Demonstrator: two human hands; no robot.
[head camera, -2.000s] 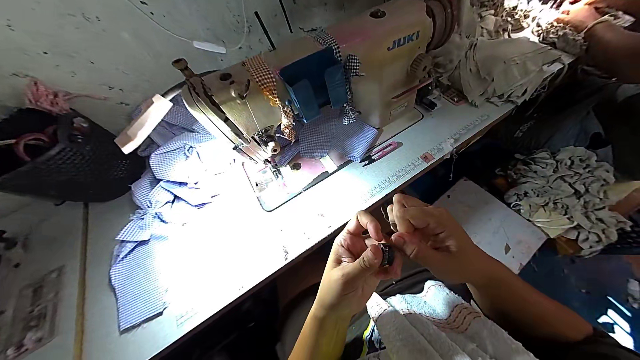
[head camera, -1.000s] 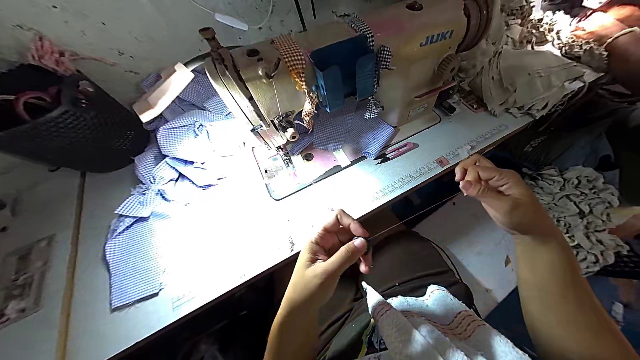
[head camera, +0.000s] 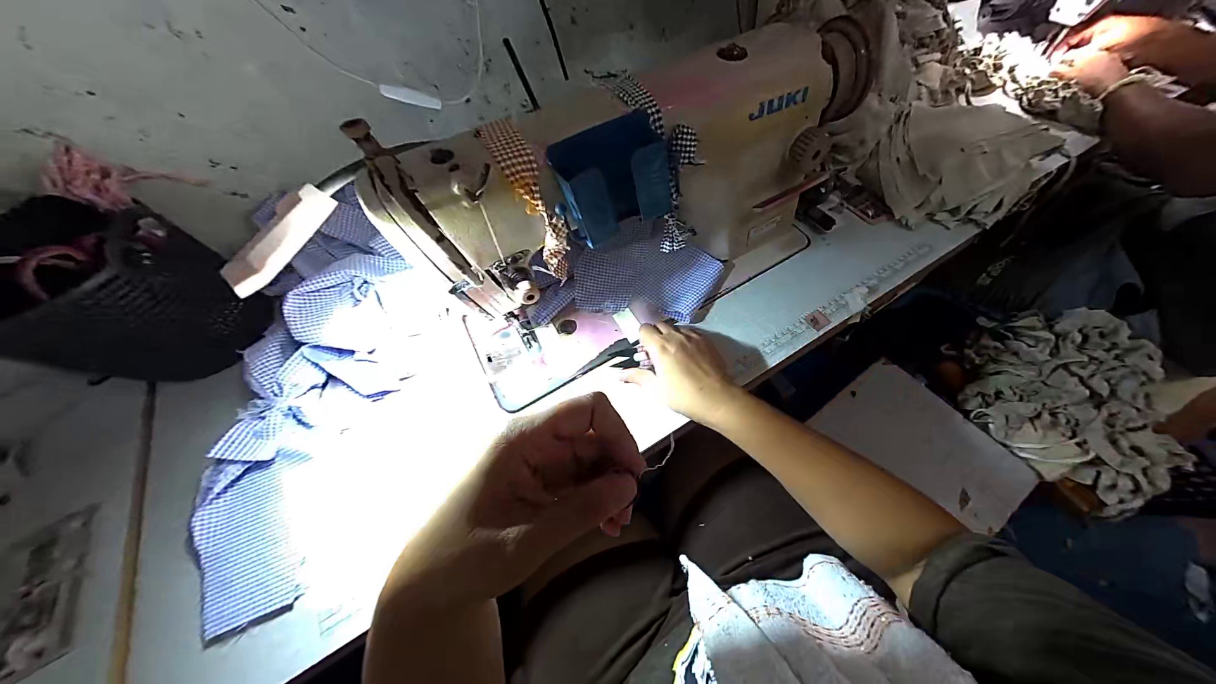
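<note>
My left hand (head camera: 556, 475) is raised above the table's front edge, thumb and fingers pinched on a thin pale thread (head camera: 660, 458) whose end hangs out; anything else inside the fingers is hidden. My right hand (head camera: 686, 369) rests on the sewing machine's bed, its fingers on small thread snips (head camera: 613, 356) with dark blades. Just behind it lies blue checked fabric (head camera: 636, 275) beneath the arm of the Juki sewing machine (head camera: 703, 114). The needle and presser foot (head camera: 525, 332) are left of the snips. A pale stitched cloth (head camera: 807, 617) lies on my lap.
Gathered blue checked fabric (head camera: 323, 351) covers the table's left part, beside a black basket (head camera: 114, 294). Beige fabric pieces (head camera: 959, 161) lie at the right of the machine, near another person's hands (head camera: 1121, 57). A heap of ruffled fabric (head camera: 1064, 399) sits lower right.
My right hand has moved from above my lap, where it drew a thread away from my left hand, to the snips on the machine bed. My left hand stays raised in front of the table.
</note>
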